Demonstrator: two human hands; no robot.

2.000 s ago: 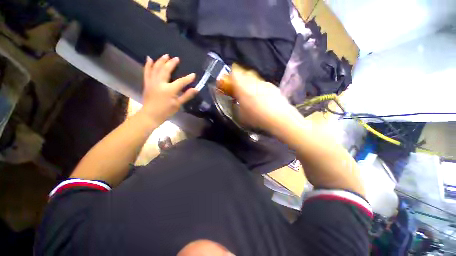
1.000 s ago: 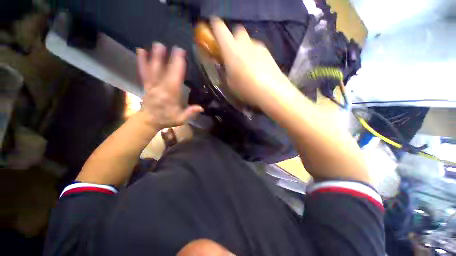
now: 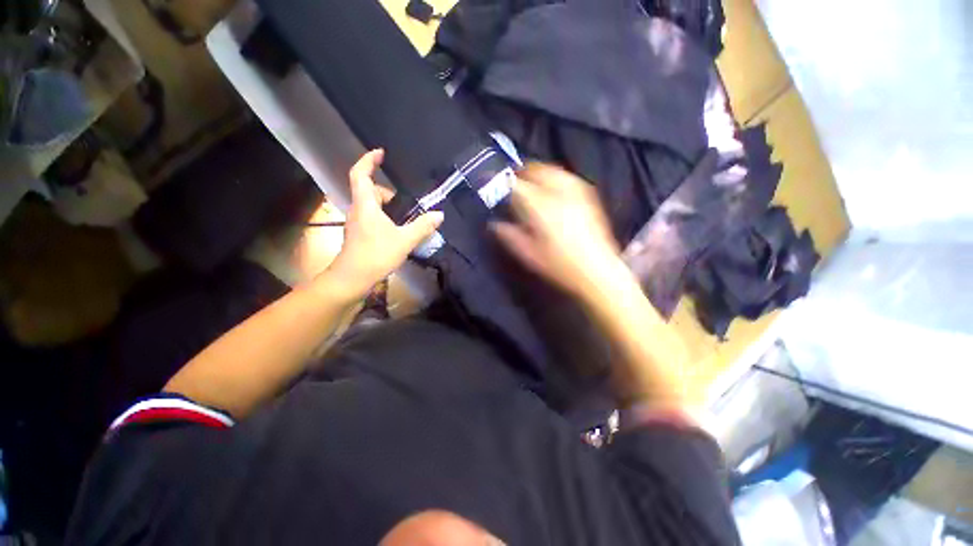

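The dark garment (image 3: 485,288) is pulled around the right end of the long black padded board (image 3: 368,91). Its waistband (image 3: 459,181) has thin white stripes and crosses the board; a white label (image 3: 497,189) shows on it. My left hand (image 3: 373,235) is at the waistband's near left edge, thumb and forefinger spread apart; its other fingers are partly hidden. My right hand (image 3: 555,224) is blurred over the cloth just right of the label; whether it grips cloth is unclear. The iron is not visible.
A dark garment pile (image 3: 608,80) lies beyond the board, with crumpled ragged-edged cloth (image 3: 747,235) on the tan table surface (image 3: 827,197). Silvery sheeting (image 3: 896,309) is at the right. A pale strip (image 3: 267,101) runs along the board's left side.
The orange-handled iron, earlier in my right hand, is out of sight. My right hand is now low at the waistband. My left hand has moved to the waistband's edge. The view has shifted.
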